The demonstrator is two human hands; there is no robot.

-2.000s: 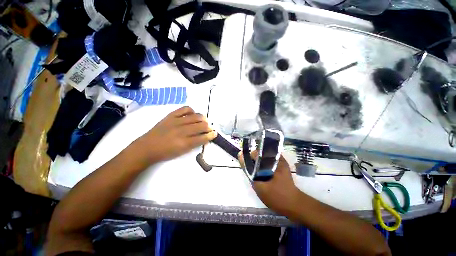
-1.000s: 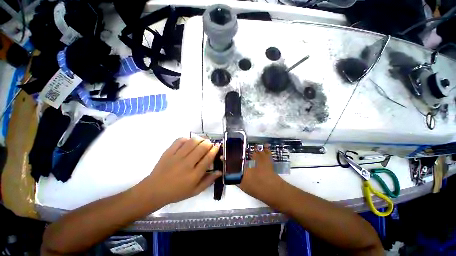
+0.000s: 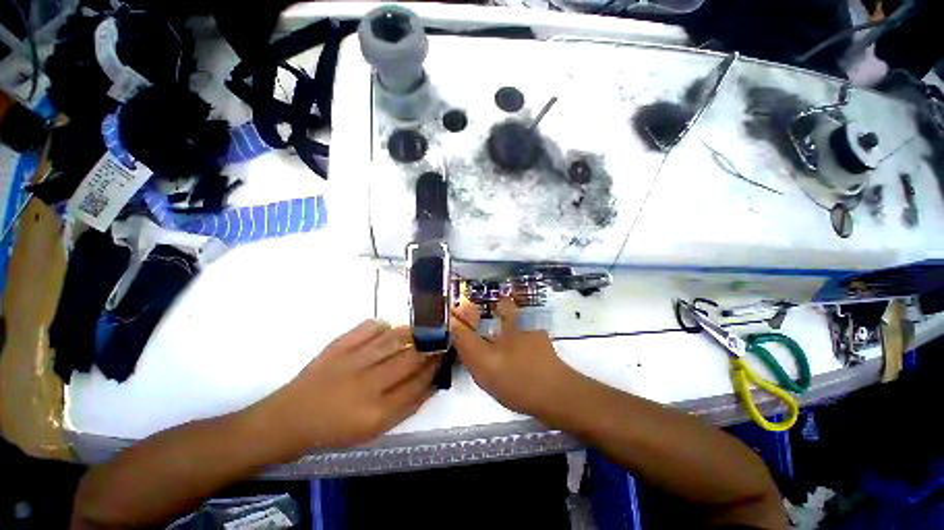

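My left hand [image 3: 371, 381] lies on the white table with its fingertips on a narrow black fabric strip [image 3: 445, 371] just below the needle area. My right hand [image 3: 502, 357] is on the other side of the strip, its fingers close to the presser foot parts [image 3: 487, 295]. Only a short end of the strip shows between the hands. An upright oblong guard [image 3: 431, 297] with a bright rim and dark centre stands above the fingertips and hides part of them and the needle. The white sewing machine head [image 3: 662, 197] has black smudges on top.
Scissors with yellow and green handles [image 3: 759, 371] lie right of the needle. Black bundles [image 3: 140, 300], a white ticket [image 3: 108, 192] and a blue-and-white striped strip [image 3: 264, 218] lie left. Black straps [image 3: 300, 104] are behind. A tan strip [image 3: 31, 321] lies far left.
The view has shifted, so the machine appears further left. The strip, earlier slanting between spread hands, now points towards me under the fingers. My left hand has come close beside my right.
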